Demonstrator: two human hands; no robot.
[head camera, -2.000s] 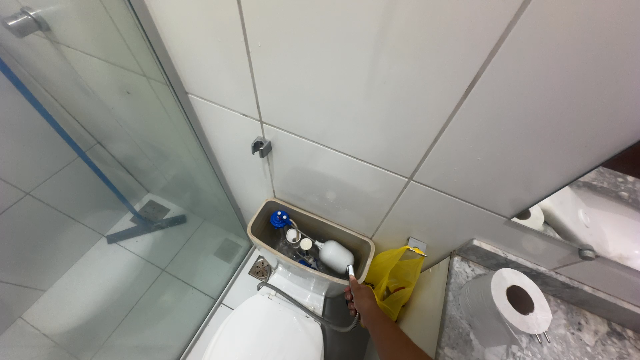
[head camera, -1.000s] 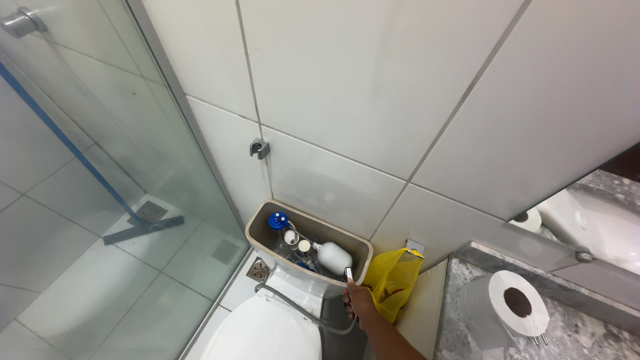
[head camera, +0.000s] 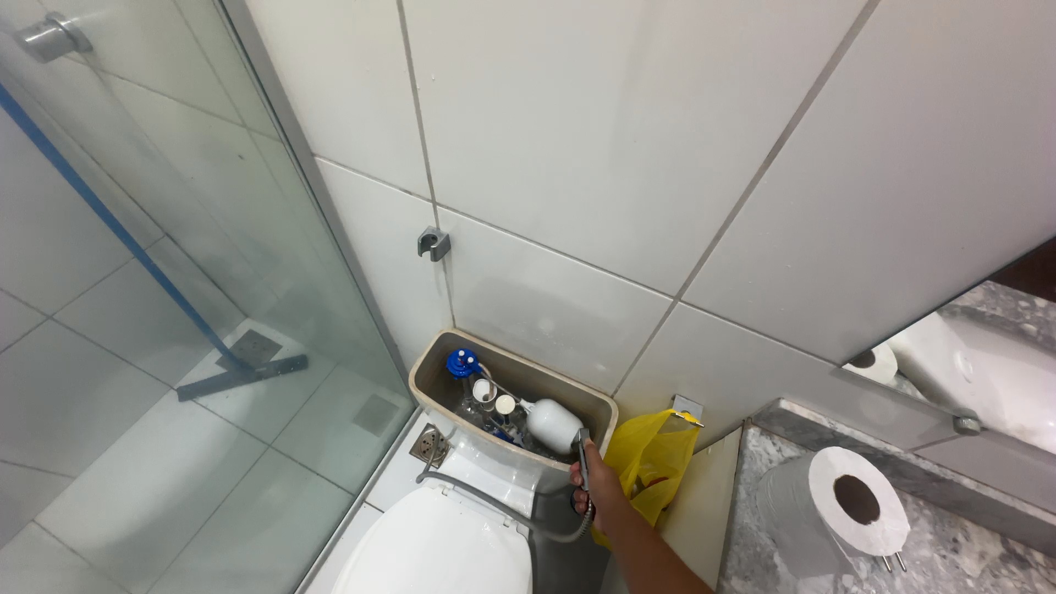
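My right hand (head camera: 596, 491) grips a bidet sprayer (head camera: 584, 458) with a chrome head, held over the right front rim of the uncovered toilet tank (head camera: 513, 452). From the sprayer a grey hose (head camera: 495, 505) curves behind the toilet seat lid (head camera: 445, 544). Inside the tank, a white float (head camera: 554, 426) lies just left of the sprayer head. A blue-capped fill valve (head camera: 462, 363) stands at the tank's left end, with white-capped parts (head camera: 505, 404) between it and the float. My left hand is out of view.
A sprayer holder (head camera: 433, 244) is fixed to the tiled wall above the tank. Right of the tank hangs a yellow bag (head camera: 656, 454), beside a stone counter (head camera: 775, 450) with a toilet paper roll (head camera: 858, 502). A blue-handled squeegee (head camera: 243, 378) stands behind the glass shower panel (head camera: 330, 272) at left.
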